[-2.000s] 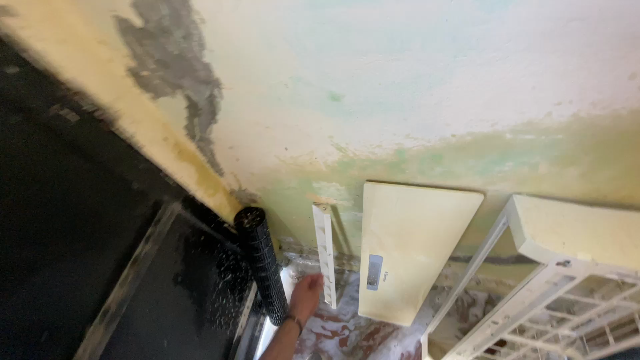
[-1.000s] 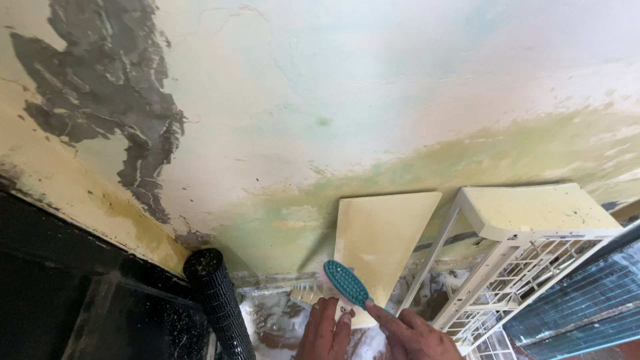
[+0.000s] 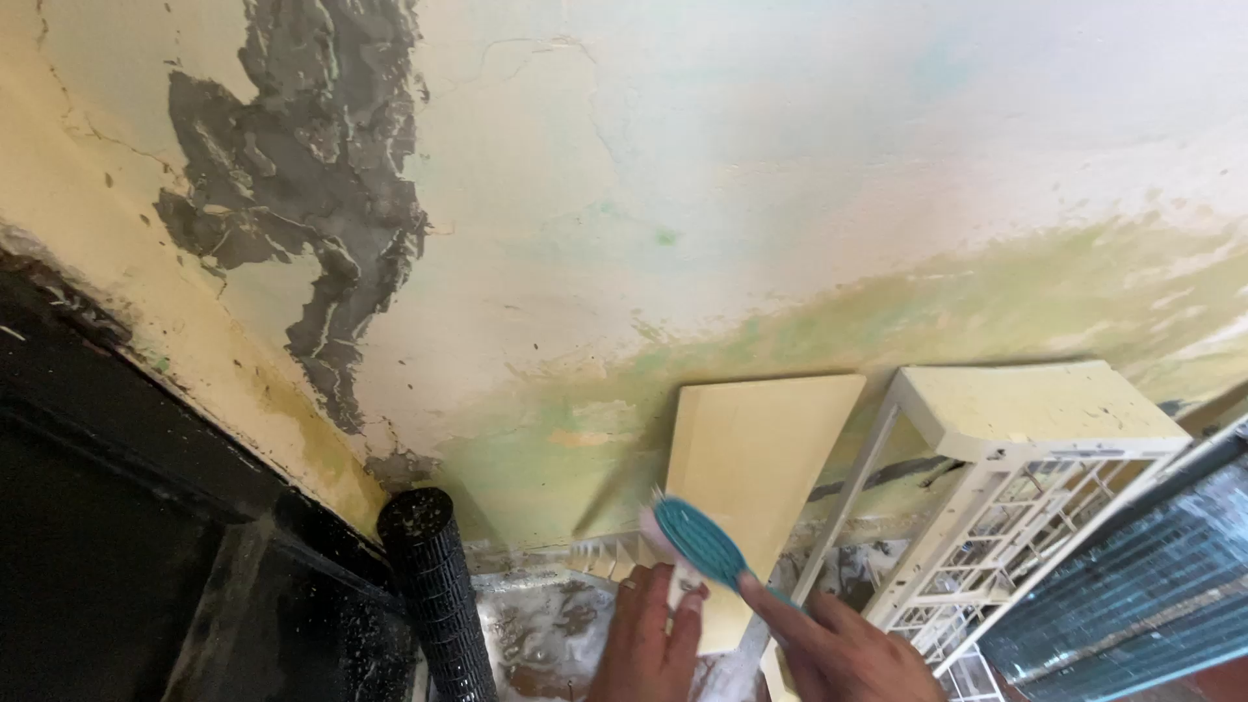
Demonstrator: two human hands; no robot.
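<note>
My right hand point(image 3: 838, 639) holds the handle of a teal oval brush point(image 3: 700, 538), its bristles turned toward the upper left. My left hand point(image 3: 645, 634) grips the end of a narrow cream plastic strip point(image 3: 609, 558) with a toothed edge, just below the brush head. Behind both hands, a flat cream panel point(image 3: 756, 458) leans against the wall. A black mesh cylinder point(image 3: 429, 575) stands left of my left hand.
To the right stands a cream plastic frame with a grille point(image 3: 1043, 409), beside a blue finned panel point(image 3: 1131, 575). Foamy water lies on the floor point(image 3: 546, 624). The wall point(image 3: 585, 244) has a grey peeled patch; a black panelled surface point(image 3: 88, 507) is at left.
Two seconds ago one hand was at the upright strip by the wall and no brush showed. Now both hands are in view, with the brush in the right, and the strip is tilted.
</note>
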